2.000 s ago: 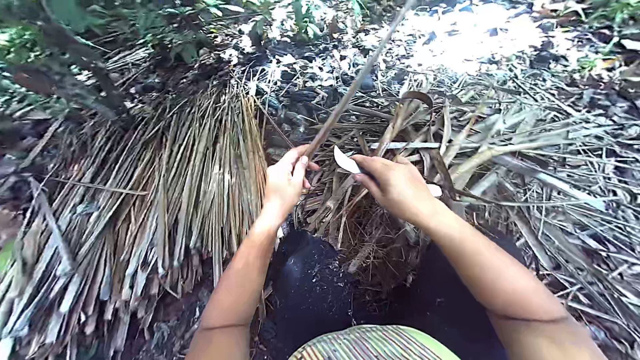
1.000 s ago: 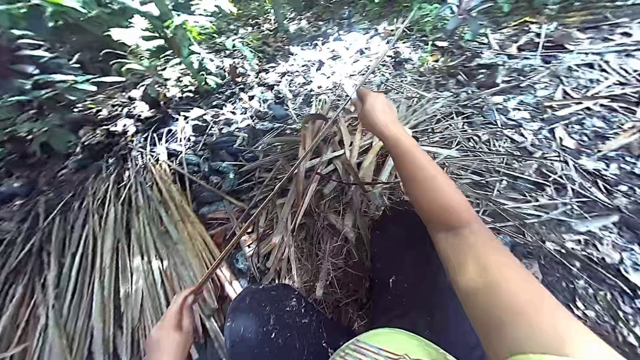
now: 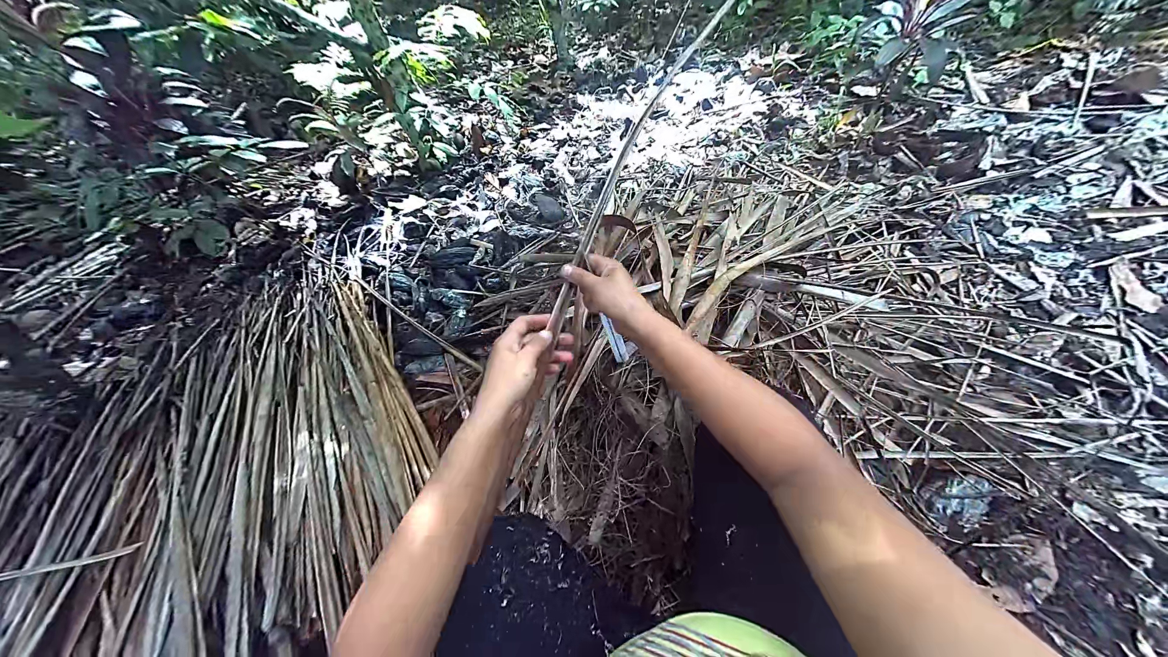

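A long, thin dried palm leaf strip (image 3: 610,182) slants up and away from my hands toward the top of the view. My left hand (image 3: 525,360) holds its near end between thumb and fingers. Just above and to the right, my right hand (image 3: 604,290) pinches the same strip. Below my right hand shows a pale knife blade (image 3: 614,339), partly hidden; the grip is hidden by the hand. Beneath both hands lies a heap of brown leaf scraps and fibres (image 3: 630,474), between my knees.
To the left lies a thick bundle of long dried leaf strips (image 3: 265,456). Loose dry leaves and stalks (image 3: 876,365) spread over the ground at the right. Green plants (image 3: 392,100) grow at the back left. My dark-clothed knees (image 3: 538,584) are at the bottom.
A second ago my hands were far apart along the strip, left low and right high. Now they are close together near its lower end.
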